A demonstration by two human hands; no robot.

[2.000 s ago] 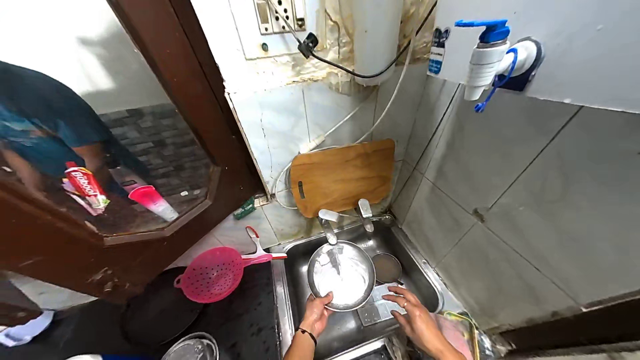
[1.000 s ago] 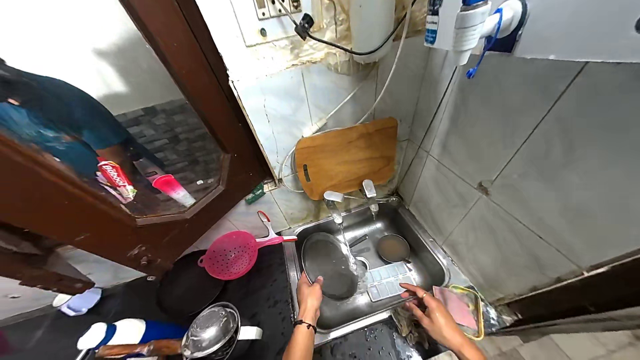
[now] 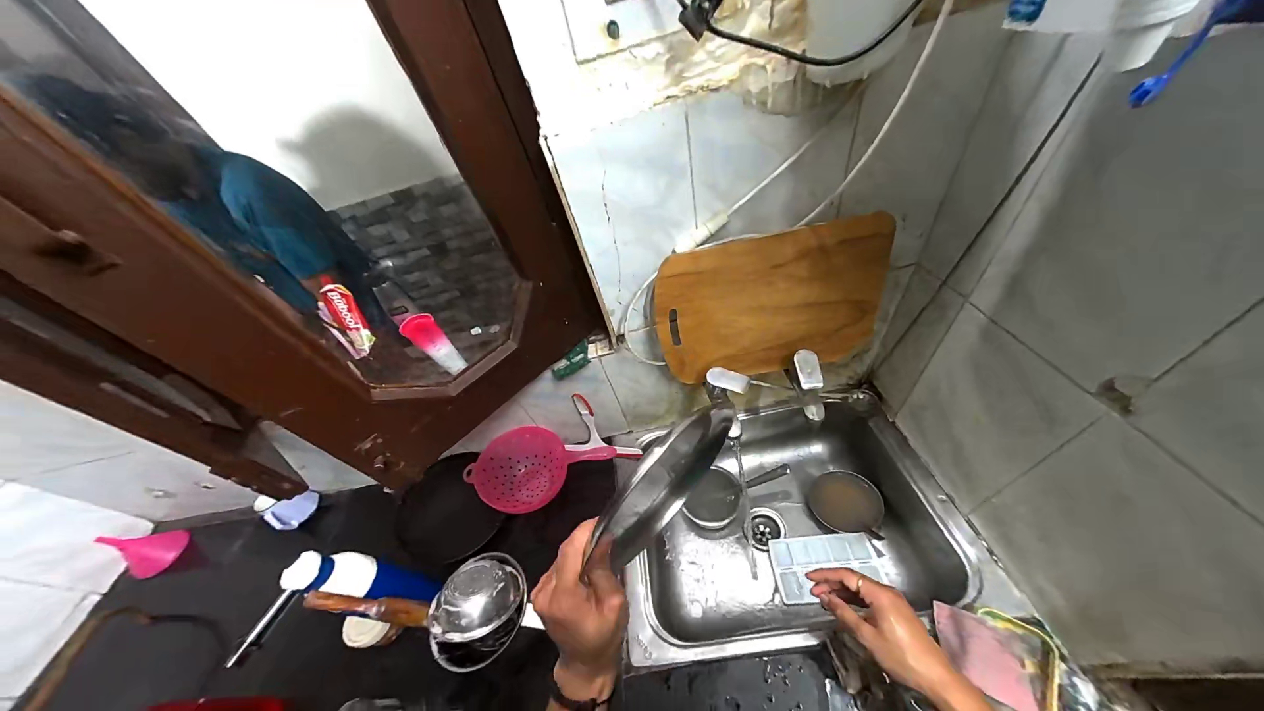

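My left hand (image 3: 585,602) grips the rim of a round metal pan (image 3: 660,484), which is tilted on edge above the sink's left rim. Fingers loosely curled and holding nothing, my right hand (image 3: 879,622) hovers by a pale ice-cube tray (image 3: 822,563) in the steel sink (image 3: 691,632). Water runs from the tap (image 3: 729,381) in a thin stream. Beside that stream lies a small pan with a handle (image 3: 713,497), and a bowl of cloudy water (image 3: 845,502) stands to the right, near the drain (image 3: 763,528).
Left of the sink are a pink colander (image 3: 521,470), a dark flat pan (image 3: 449,513), a lidded pot (image 3: 477,607) and a blue-and-white bottle (image 3: 365,576). A wooden cutting board (image 3: 775,296) leans on the wall. A pink cloth (image 3: 987,652) lies at right. A person is reflected in the cabinet glass.
My left hand has lifted the pan from over the sink toward its left edge and tilted it on edge. The small handled pan in the sink now shows more fully. The view has shifted.
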